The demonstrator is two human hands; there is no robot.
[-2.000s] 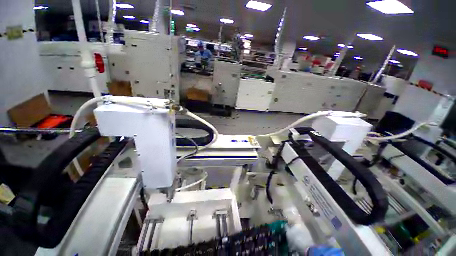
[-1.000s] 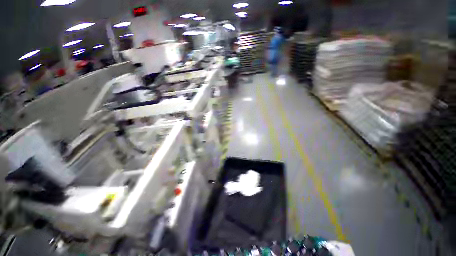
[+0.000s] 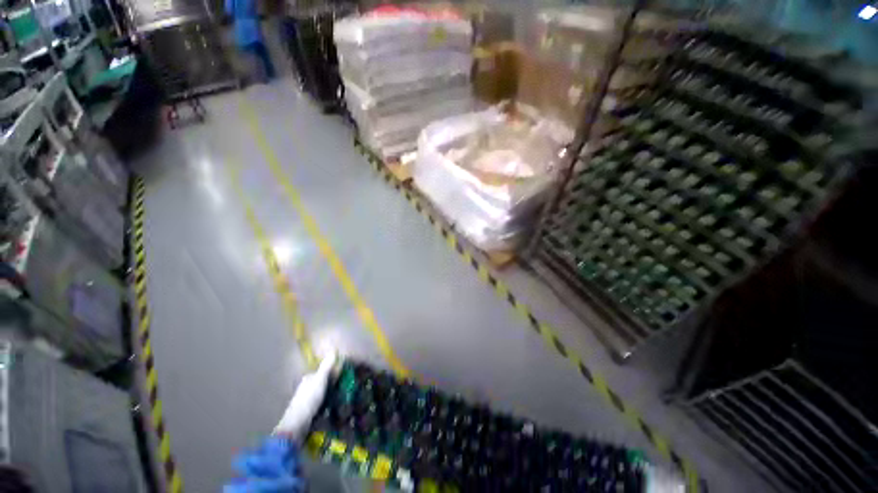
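A long populated circuit board lies across the bottom of the view, covered in black round parts, with yellow components along its near left edge. My left hand, in a white glove with a blue sleeve, grips the board's left end. My right hand, also white-gloved, is at the board's right end; only a small part shows, cut off by the bottom edge.
A tall rack full of green boards stands at the right, with an empty-looking dark wire rack below it. Wrapped pallets stand behind. Machines line the left. A person in blue is far down the yellow-marked aisle.
The view has swung right, from the machine past the black bin to the aisle and racks. The board has come along in my hands and more of it shows, with my left hand now visible.
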